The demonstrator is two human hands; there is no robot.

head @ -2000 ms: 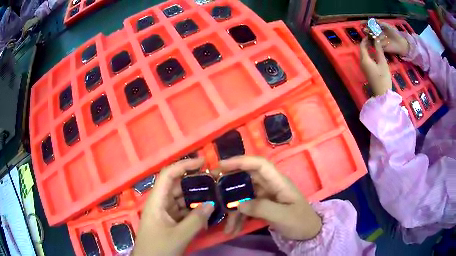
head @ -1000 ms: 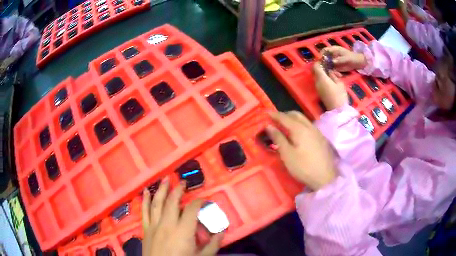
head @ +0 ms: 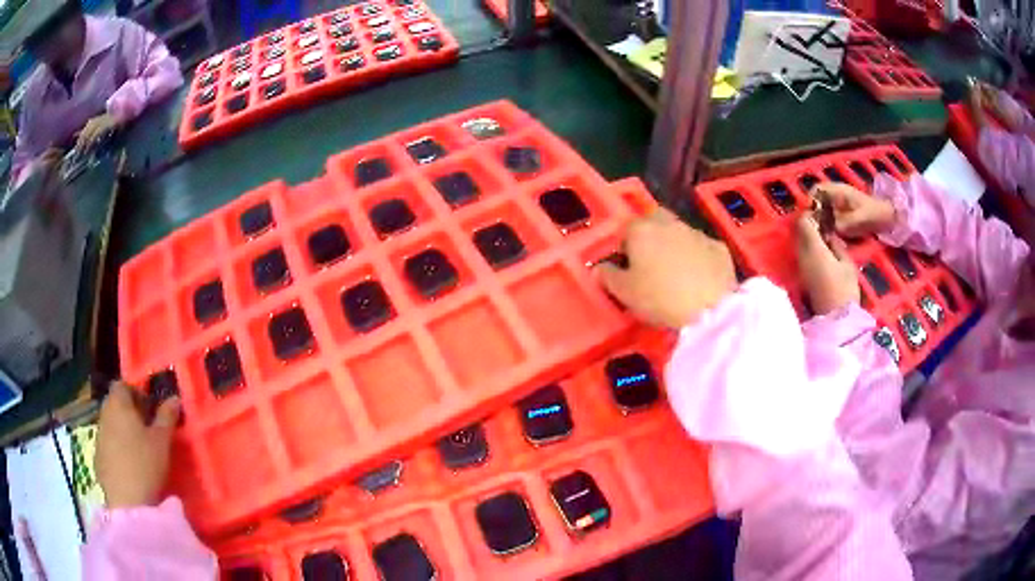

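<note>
The red-orange upper tray [head: 400,380] holds several dark watches, such as one showing its sensor back [head: 431,272]; several front pockets are empty. My left hand [head: 134,448] is at its left end, fingertips at a watch [head: 162,387]. My right hand [head: 672,270] is at its right end, fingers over a mostly hidden watch. Whether either hand grips its watch is unclear. The lower tray [head: 653,482] sticks out nearest me. In it, two watches show blue lettering [head: 547,414], and one nearer me shows a small coloured strip [head: 581,503].
A neighbour's tray [head: 738,241] is at right, with a person's hands [head: 834,244] holding a watch over it. A metal post [head: 684,97] stands behind the upper tray. Another full tray [head: 318,57] and a person in pink are beyond. Paper sheets [head: 43,499] lie at left.
My left hand has let go of the white-lit watch and moved to the upper tray's left end. My right hand has moved from the lower tray to the upper tray's right end. The view has shifted.
</note>
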